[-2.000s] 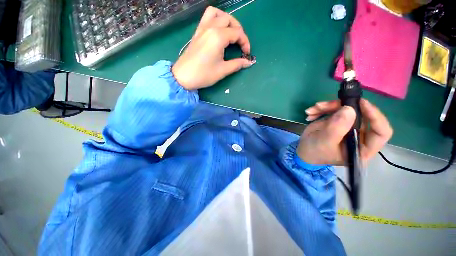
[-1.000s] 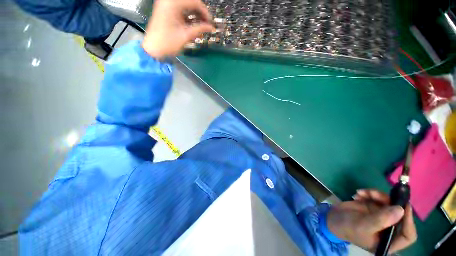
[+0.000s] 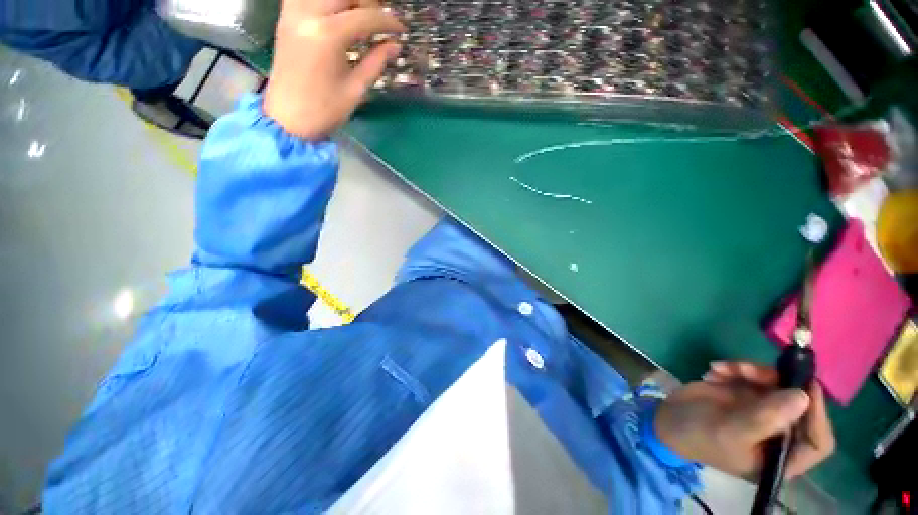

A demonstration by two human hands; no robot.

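My left hand (image 3: 324, 70) is at the left end of the clear blister tray (image 3: 594, 55), which holds many small assemblies. Its thumb and fingers are bent over the tray; blur hides whether they hold anything. My right hand (image 3: 750, 417) holds the soldering iron (image 3: 795, 372) by its black handle, its metal tip over the left edge of the pink foam pad (image 3: 851, 312). A thin solder wire (image 3: 604, 143) curves over the green mat (image 3: 644, 241) in front of the tray.
A plastic bag of red wires (image 3: 851, 156), a yellow round container (image 3: 901, 231), a white scrap (image 3: 813, 228) and the yellow sponge (image 3: 901, 367) lie at the right. Another person's dark blue sleeve (image 3: 101, 40) shows at the upper left.
The view has swung left. My left hand, which pinched a small assembly over the mat two seconds ago, is now at the tray. My right hand still holds the iron.
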